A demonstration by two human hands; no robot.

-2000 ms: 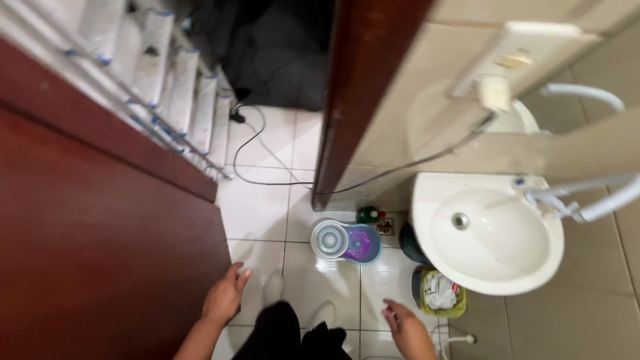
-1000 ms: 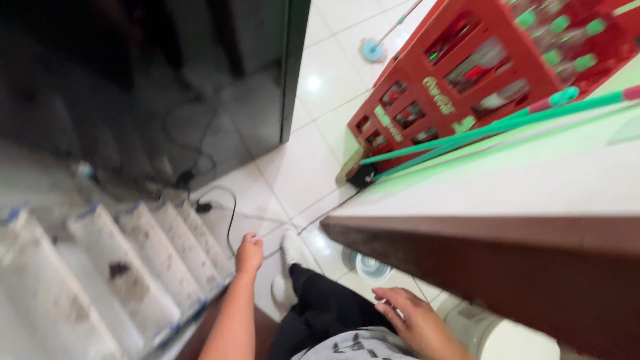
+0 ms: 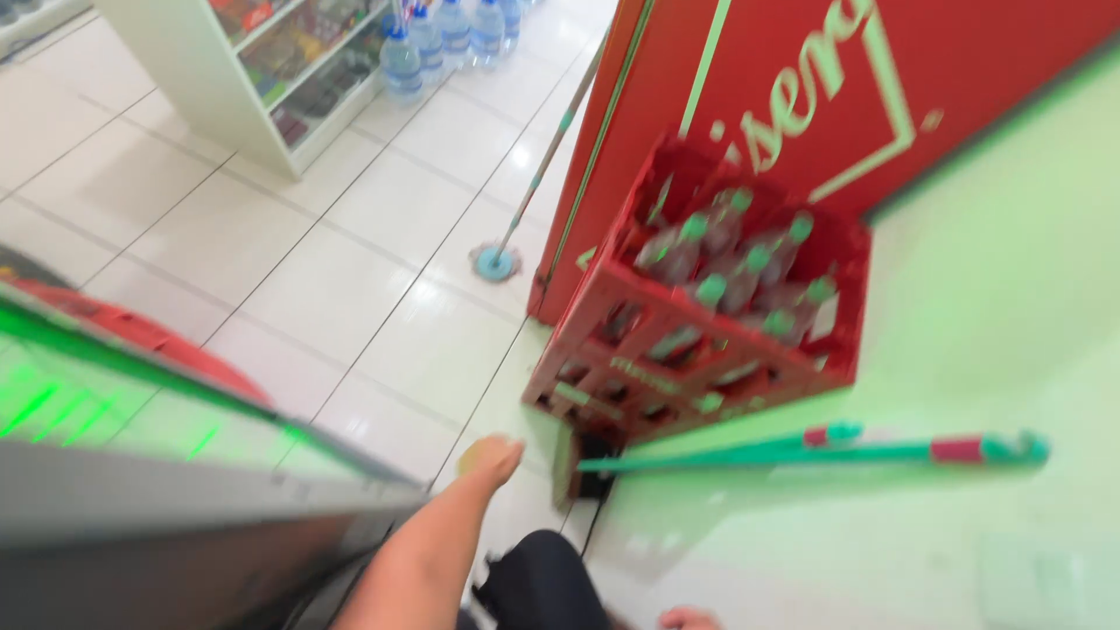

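My left hand [image 3: 496, 459] reaches forward at the lower middle of the head view, blurred, over the white tiled floor and left of a stack of red plastic crates [image 3: 691, 332]. Whether its fingers are closed cannot be made out, and no held object shows. Only a bit of my right hand [image 3: 689, 618] appears at the bottom edge, below the pale wall. Bottles with green caps [image 3: 757, 259] stand in the top crate. Two green poles [image 3: 787, 452] with red bands lean along the wall, nearer to me than the crates.
A mop with a round blue head [image 3: 496, 262] rests on the floor beside a tall red cabinet [image 3: 831, 96]. Further off are a white shelf unit [image 3: 262, 131] with packaged goods and several large water bottles [image 3: 402, 66]. A grey-edged appliance [image 3: 262, 481] borders the left side.
The view has moved from a washbasin and doorway, past a stepladder, to a shop floor. The crates now stand in the right half. My right hand has dropped mostly out of view.
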